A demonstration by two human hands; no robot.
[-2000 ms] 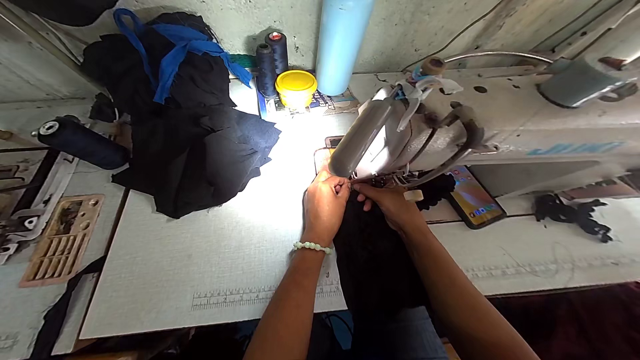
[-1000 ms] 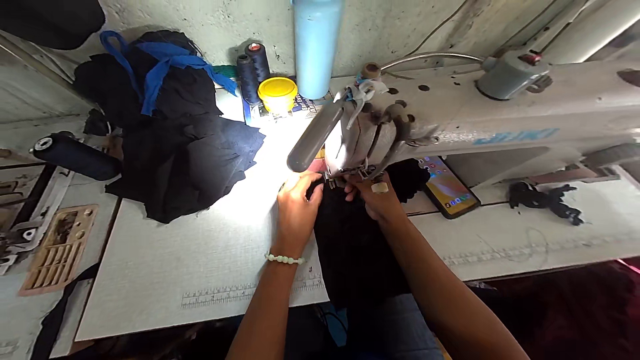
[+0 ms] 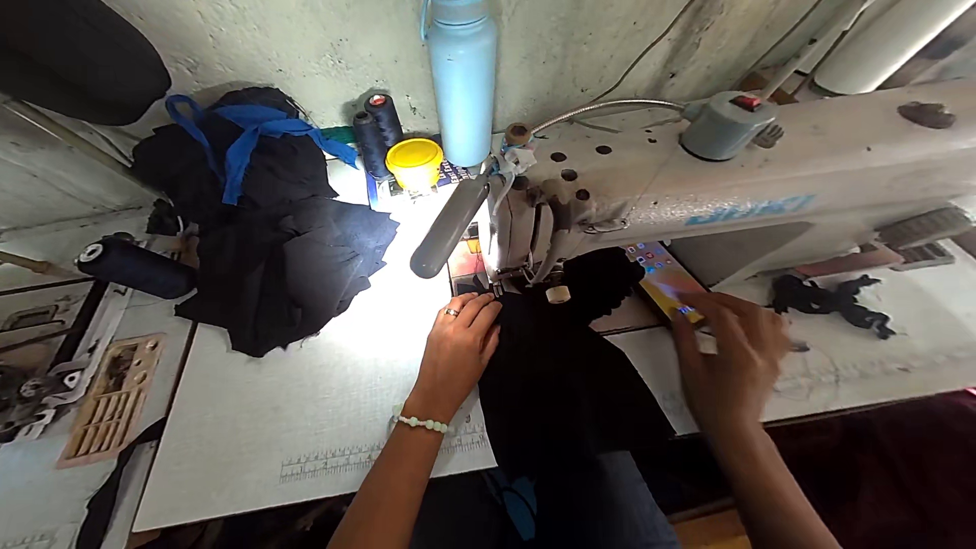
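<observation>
Black fabric (image 3: 564, 374) runs from under the needle area of a Juki sewing machine (image 3: 648, 183) down over the table's front edge. My left hand (image 3: 461, 343), with a ring and a beaded bracelet, lies on the fabric's left edge just by the presser foot (image 3: 499, 288); its fingertips press the cloth. Away from the fabric, my right hand (image 3: 728, 351) is blurred above the table, its fingers apart, beside a smartphone (image 3: 663, 282) with a lit screen. Whether its fingers touch the phone cannot be told.
Black cloth pieces (image 3: 282, 267) with a blue strap (image 3: 244, 137) are heaped at left. Behind stand thread cones (image 3: 374, 145), a yellow-lidded tub (image 3: 414, 164) and a blue bottle (image 3: 463, 84). A grey lamp (image 3: 450, 229) hangs near the needle. Black scraps (image 3: 831, 301) lie at right.
My right hand has left the fabric by the presser foot and moved right, toward the phone. My left hand stays at the cloth near the foot. The view has shifted.
</observation>
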